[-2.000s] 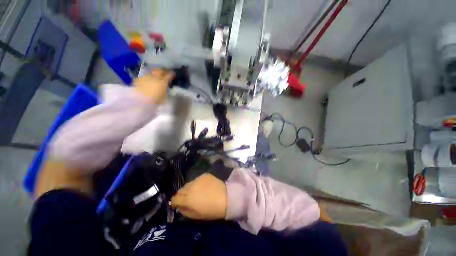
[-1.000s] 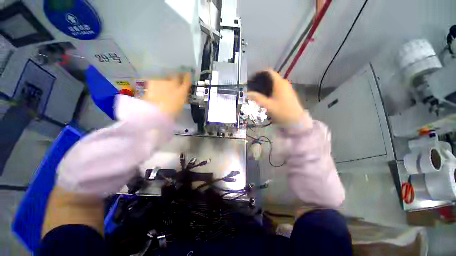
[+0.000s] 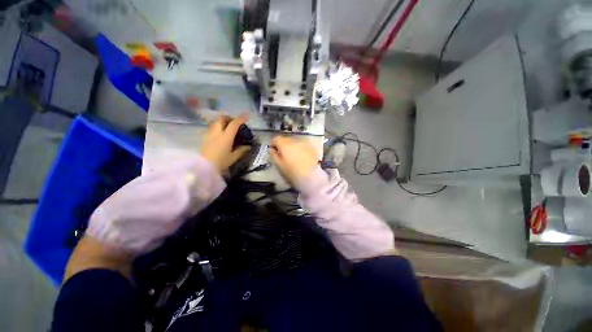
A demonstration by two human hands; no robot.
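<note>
My left hand (image 3: 224, 144) is on the metal tabletop (image 3: 172, 139) in front of the machine (image 3: 287, 81), its fingers around a small black block (image 3: 243, 135), which looks like an adapter. My right hand (image 3: 293, 155) is just right of it, fingers bent together near a small white label (image 3: 261, 155); whether it grips anything is hidden. A thick mass of black cords (image 3: 259, 230) lies over the table's near edge and my lap, with a few plug ends pointing towards the machine.
A blue crate (image 3: 55, 188) with black cords stands at left. A narrow blue bin (image 3: 123, 74) is beside the machine. Crumpled silvery-white material (image 3: 340, 87) hangs at the machine's right. A lined carton (image 3: 480, 298) is lower right; a small adapter (image 3: 385, 171) lies on the floor.
Both hands have come down from the machine to the tabletop, close together. The black block that was in my right hand one second ago is no longer there; a black block is now at my left hand.
</note>
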